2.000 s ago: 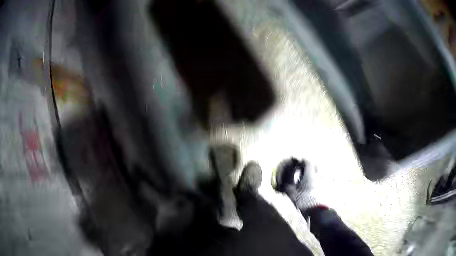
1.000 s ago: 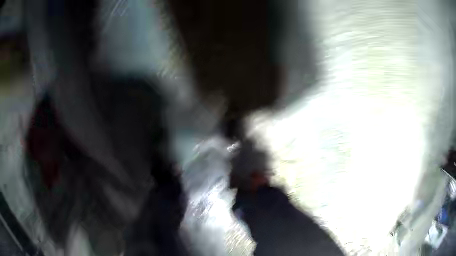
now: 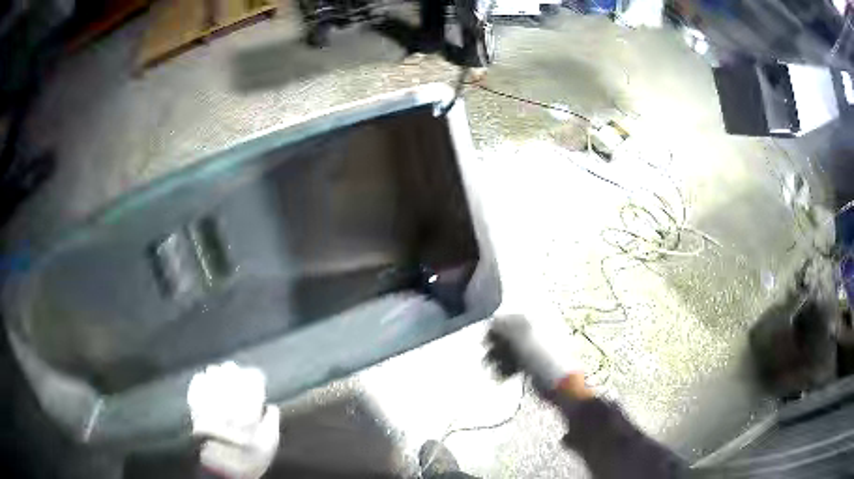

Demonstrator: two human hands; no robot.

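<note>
A long grey housing [image 3: 375, 327] with rounded corners fills the left and middle, its open side facing up toward me. A small rectangular cut-out [image 3: 190, 257] shows inside. My left hand [image 3: 234, 421], in a white knitted glove, is closed over the near rim at the lower left; its fingertips are lost in glare. My right hand [image 3: 520, 351], gloved with an orange cuff, is just outside the near right corner. Its fingers are slightly apart and nothing shows in it; contact with the housing is unclear. A dark object with a bright spot [image 3: 432, 279] shows inside the right end.
A pale hose [image 3: 660, 234] lies looped on the speckled floor at the right. A wooden pallet [image 3: 201, 33] is at the upper left. An open box [image 3: 777, 98] stands at the upper right. A dark shoe [image 3: 440, 460] shows at the bottom edge.
The view has shifted and the housing's open side now shows broadly. The dark round object at my right hand two seconds ago is no longer there. My left hand now shows on the rim.
</note>
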